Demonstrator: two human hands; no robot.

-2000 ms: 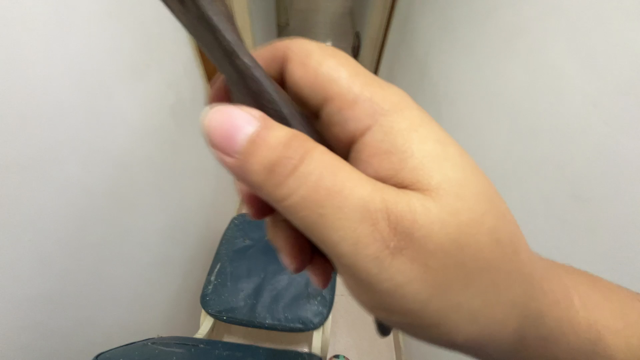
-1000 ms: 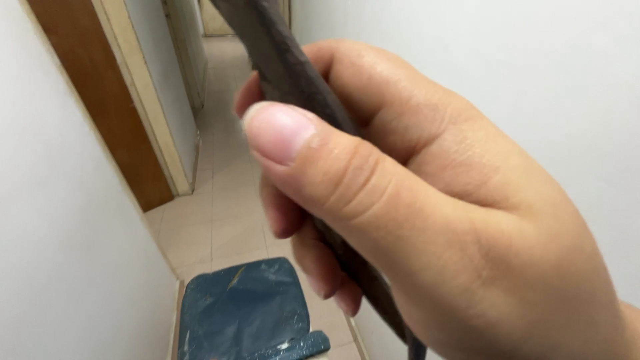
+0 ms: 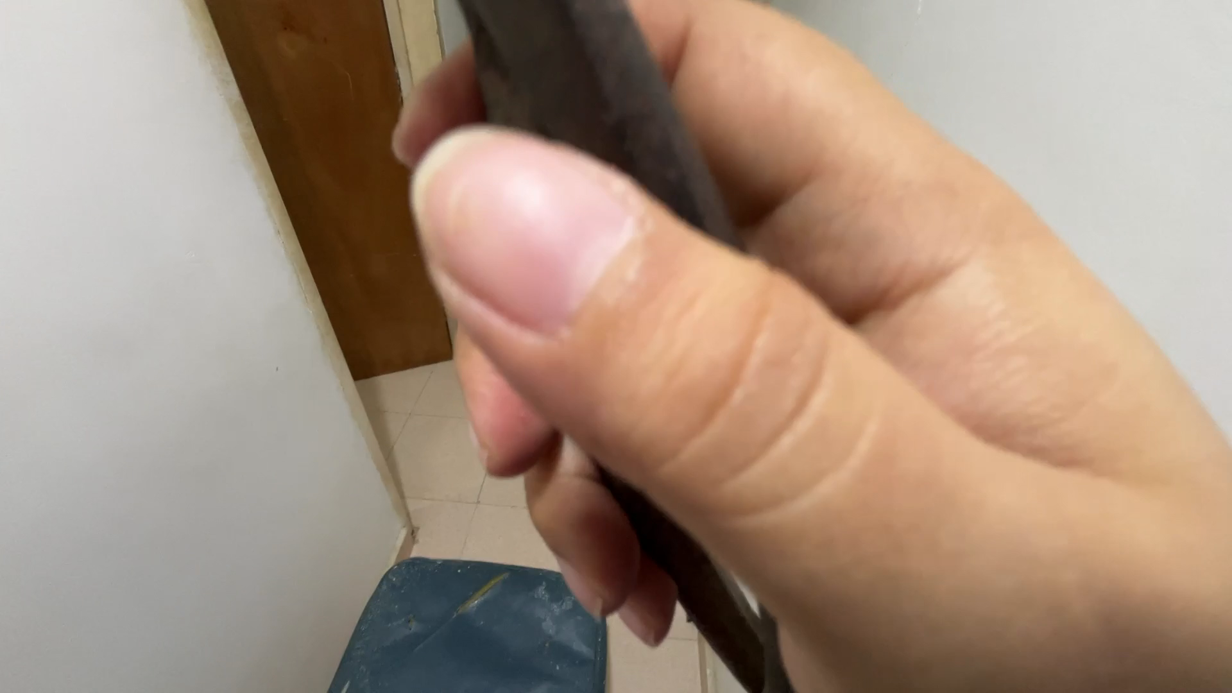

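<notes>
My right hand fills the middle and right of the head view, very near the camera. Its thumb and curled fingers are closed around a dark, long handle-like object, slightly blurred. The object slants from the top centre down to the lower middle; its upper end runs out of the frame, and what kind of thing it is cannot be told. Below the fingertips, farther off, a worn dark blue padded seat with a tear shows at the bottom edge. My left hand is not in view.
A pale wall stands on the left, and another pale wall on the right. Beyond the left wall's edge is a brown wooden door or panel. Beige floor tiles show between the left wall and my hand.
The view has turned, bringing the brown wooden panel into sight. My right hand, still around the dark object, is now nearer the camera.
</notes>
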